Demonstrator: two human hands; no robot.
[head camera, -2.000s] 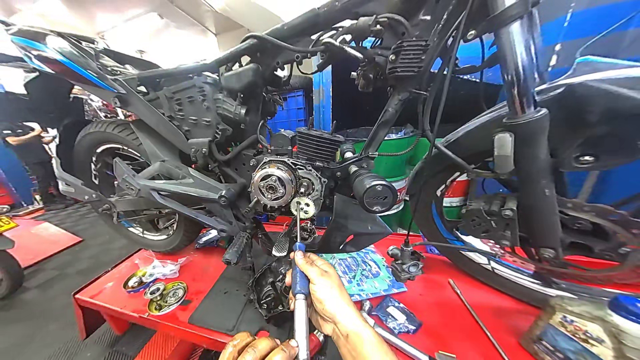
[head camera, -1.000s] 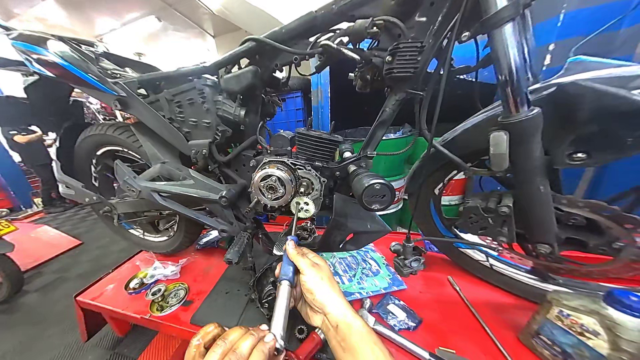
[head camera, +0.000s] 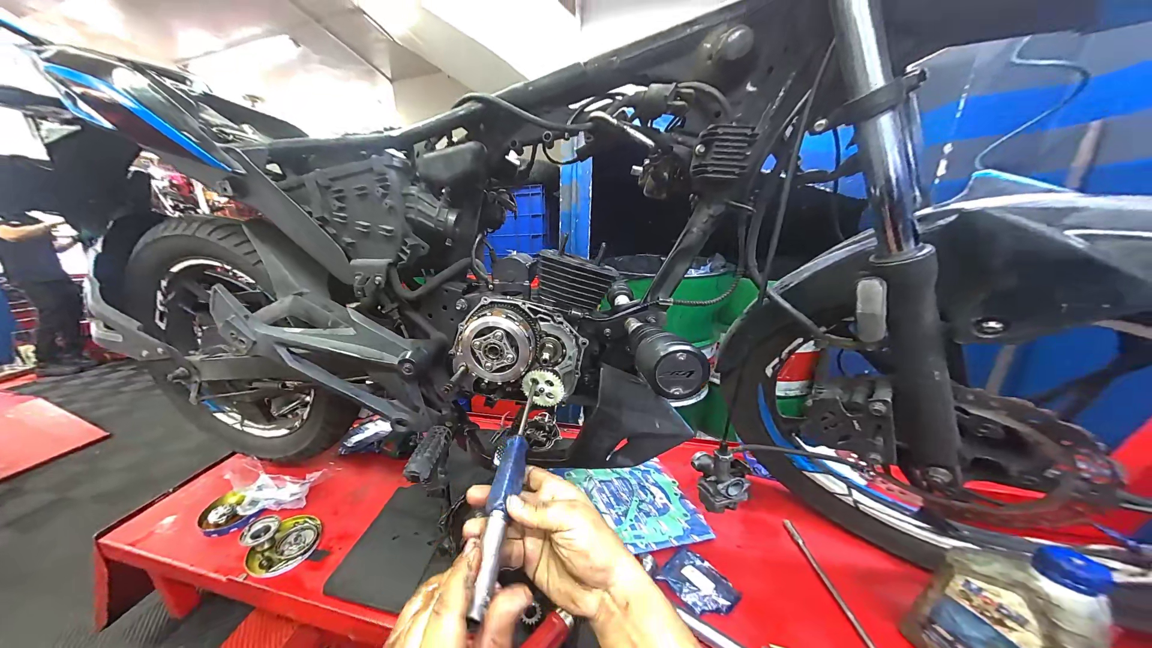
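A screwdriver-like tool (head camera: 509, 477) with a blue grip and metal handle slants up toward a pale toothed gear (head camera: 543, 388) on the motorcycle's opened engine. Its thin shaft reaches the gear; whether the tip touches cannot be told. My right hand (head camera: 562, 535) grips the tool around its blue part. My left hand (head camera: 441, 598) is closed round its lower metal end, partly cut off by the frame's bottom edge. Left of the gear sits the round clutch assembly (head camera: 497, 346), inside the exposed crankcase edge (head camera: 576, 360). Cylinder fins (head camera: 573, 281) rise above it.
The red lift platform (head camera: 360, 477) bears tins of parts (head camera: 283, 544), a black mat (head camera: 387, 540), a gasket set (head camera: 639, 504), a small blue packet (head camera: 697, 580) and a metal rod (head camera: 823, 576). A carburetor (head camera: 722, 481) hangs nearby. A bottle (head camera: 981, 598) stands at right; a person (head camera: 45, 279) stands far left.
Both hands have shifted on the tool; my left hand is now higher around its lower end. The tool's tilt has varied slightly, its shaft still pointing at the gear.
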